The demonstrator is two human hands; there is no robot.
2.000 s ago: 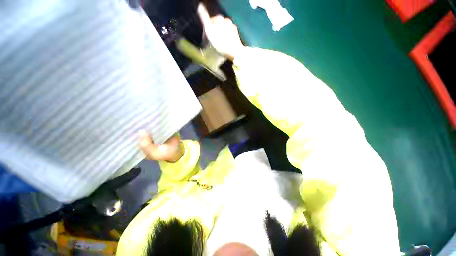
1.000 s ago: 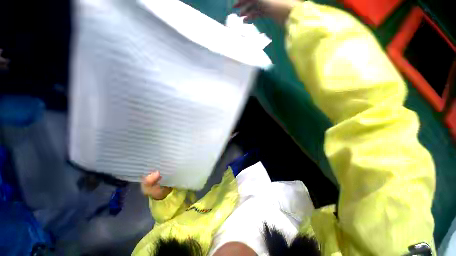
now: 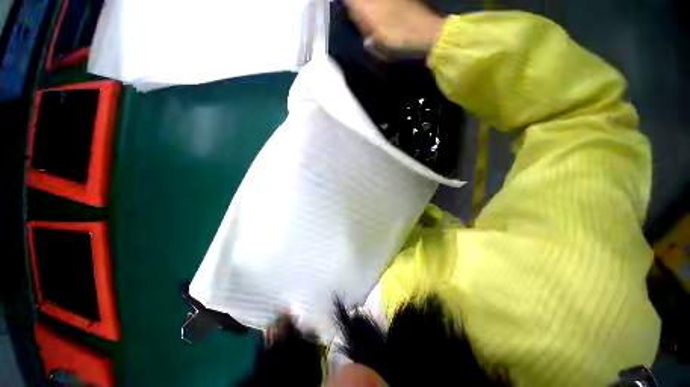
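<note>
A white, faintly ribbed foam sheet (image 3: 325, 204) hangs tilted in the middle, close to me, with its upper edge curling. My right hand (image 3: 397, 30) is blurred at the top, above a dark bin with shiny clips (image 3: 424, 128). It is beside the sheet's upper end, apparently apart from it; whether it holds anything cannot be told. My left hand cannot be made out; the sheet and dark hair cover the area near my body. More white foam sheet (image 3: 204, 38) lies at the top left on the green bench top (image 3: 181, 166).
Red-orange trays with dark panels, one upper (image 3: 106, 143) and one lower (image 3: 104, 280), line the left side. A small dark item with a shiny edge (image 3: 200, 323) is by the sheet's lower left corner. A yellow floor line (image 3: 481, 162) shows beyond my right sleeve.
The view has turned, so the trays now show at left. The foam sheet has moved to the middle, over the bench edge. My left hand, earlier at the sheet's lower edge, no longer shows.
</note>
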